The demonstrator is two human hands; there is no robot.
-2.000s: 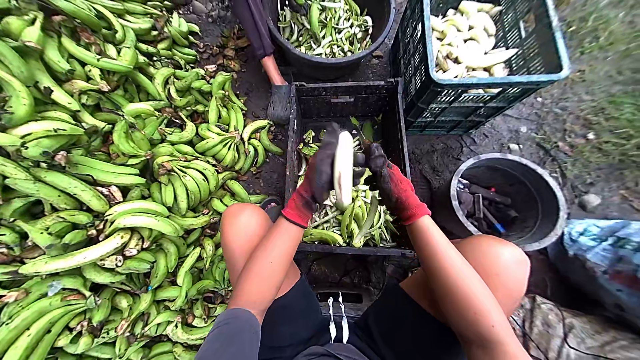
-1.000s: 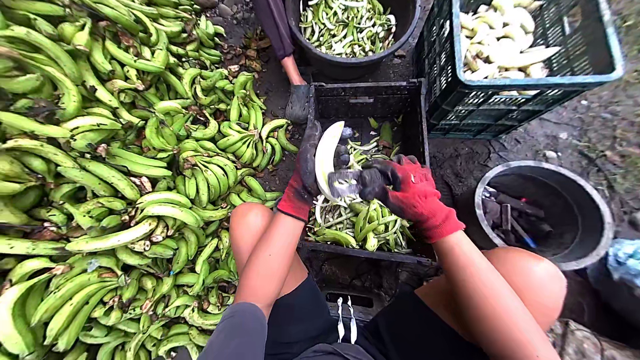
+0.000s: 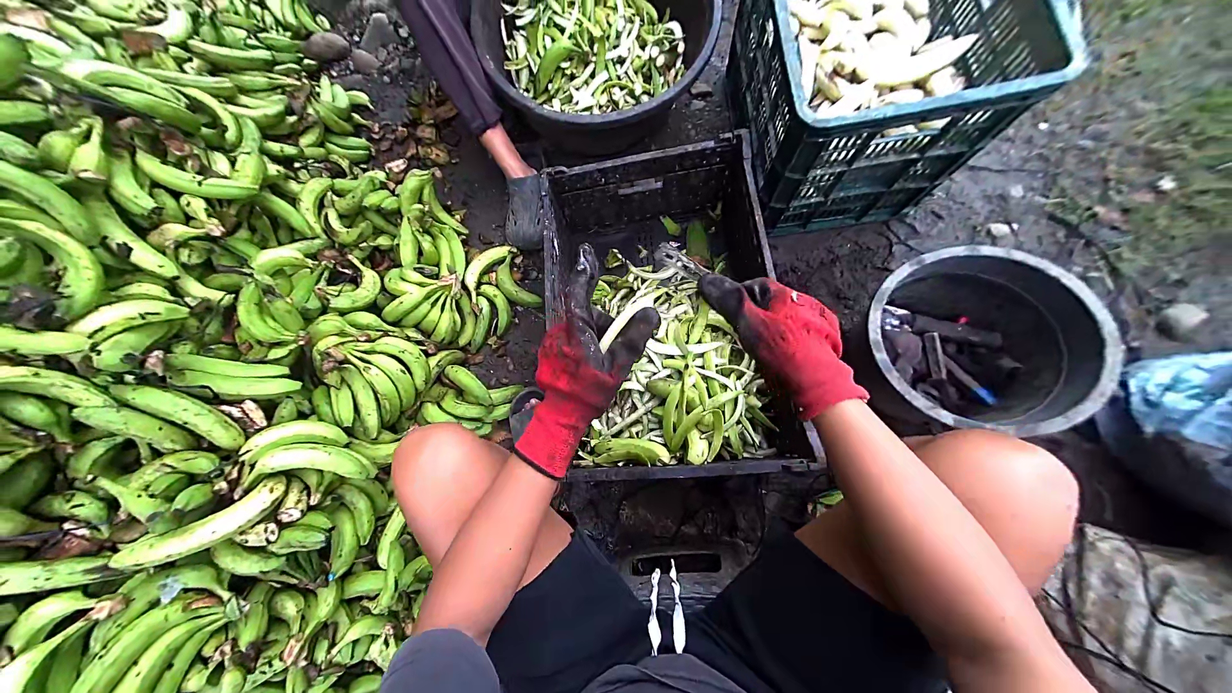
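My left hand [image 3: 587, 371], in a red glove with a dark palm, is over the left side of a black plastic crate [image 3: 654, 178]. Its thumb and fingers stand apart. A pale strip [image 3: 628, 320] shows between them; whether it is gripped or lies behind, I cannot tell. My right hand [image 3: 780, 332], gloved alike, holds a small metal-bladed tool [image 3: 680, 260] over the right side of the crate, its tip pointing up and left. Green and whitish plantain peels [image 3: 698, 385] fill the near part of the crate below both hands.
Green plantains [image 3: 318, 385] are heaped on the left. Beyond the crate stand a tub of peels [image 3: 597, 58] and a dark green crate [image 3: 847, 164] of peeled plantains [image 3: 876, 58]. Another person's grey shoe [image 3: 525, 212] touches the ground beside the crate. A bucket [image 3: 996, 337] with tools is right.
The large peeled plantain seen in my left hand a second ago no longer shows there. My hands have moved apart, and the left thumb and fingers have spread.
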